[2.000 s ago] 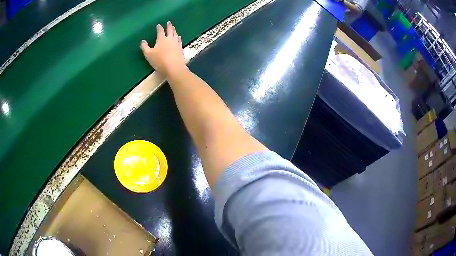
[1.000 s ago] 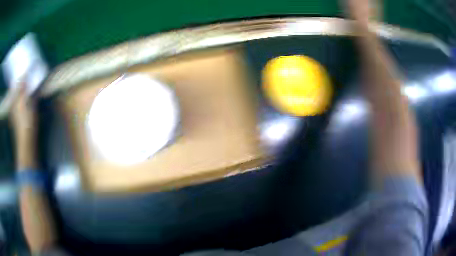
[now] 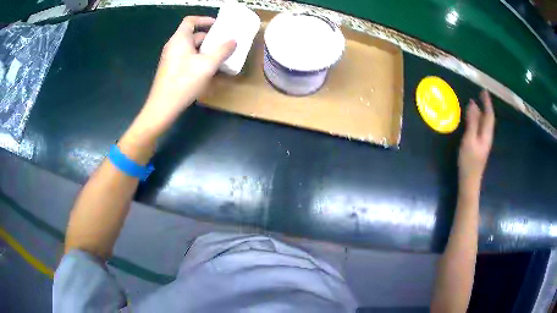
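My left hand point(image 3: 192, 64), with a blue band on its wrist, holds a white pad or folded wipe point(image 3: 235, 35) over the left end of the cardboard tray point(image 3: 360, 110). The round tin of white compound point(image 3: 297, 52) stands upright in the tray, just right of the pad. A yellow round dish point(image 3: 438, 104) lies on the dark green worktop, right of the tray. My right hand point(image 3: 478, 131) is just right of the dish, fingers apart and pointing at the rail, with nothing seen in it.
The chipped white edge rail point(image 3: 427, 52) curves behind the tray, with the green conveyor belt point(image 3: 421, 15) beyond. A clear plastic bag point(image 3: 27, 67) lies at the worktop's left. The grey floor shows below the near edge, with a yellow line at left.
The view has swung left, bringing the whole tray and tin into sight. My left hand has come from the far left to beside the tin. My right hand has drawn back from the rail beside the dish.
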